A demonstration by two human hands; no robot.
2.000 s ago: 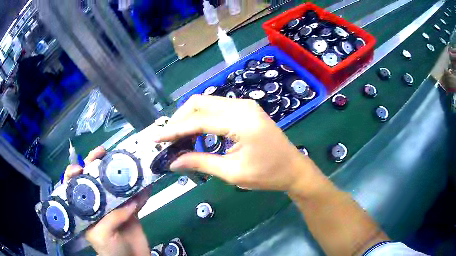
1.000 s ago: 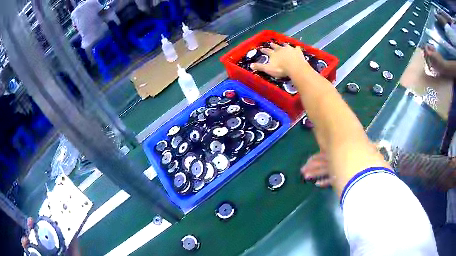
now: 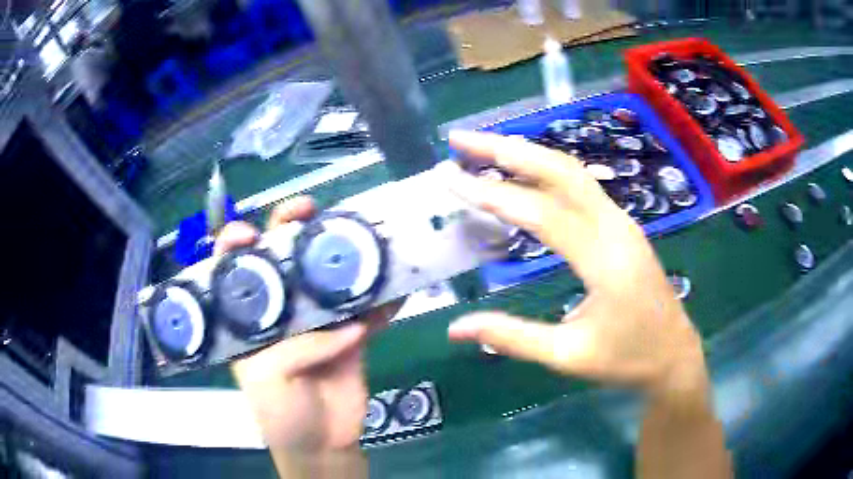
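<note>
My left hand (image 3: 313,384) holds a long silver-grey plate (image 3: 416,229) from below and behind, with fingertips over its rear edge. Three black-rimmed discs sit in a row on it: one at left (image 3: 176,322), one in the middle (image 3: 249,293) and a third (image 3: 339,260). The plate's right part shows bare metal and is partly blurred. My right hand (image 3: 580,271) is at the plate's right end, fingers and thumb spread apart, with no disc seen between them. Its fingers hide part of the plate's end.
A blue bin (image 3: 599,229) and a red bin (image 3: 720,178) hold heaped discs. Loose discs lie on the green bench at right. Another loaded plate (image 3: 402,412) lies below, beside a white strip (image 3: 173,416). A needle-tip bottle (image 3: 216,196), metal upright (image 3: 374,84) and dark screen (image 3: 61,224) stand nearby.
My right hand has left the red bin and come to the plate's right end. The plate in my left hand, at the lower left edge a second ago, is now near the middle of the view.
</note>
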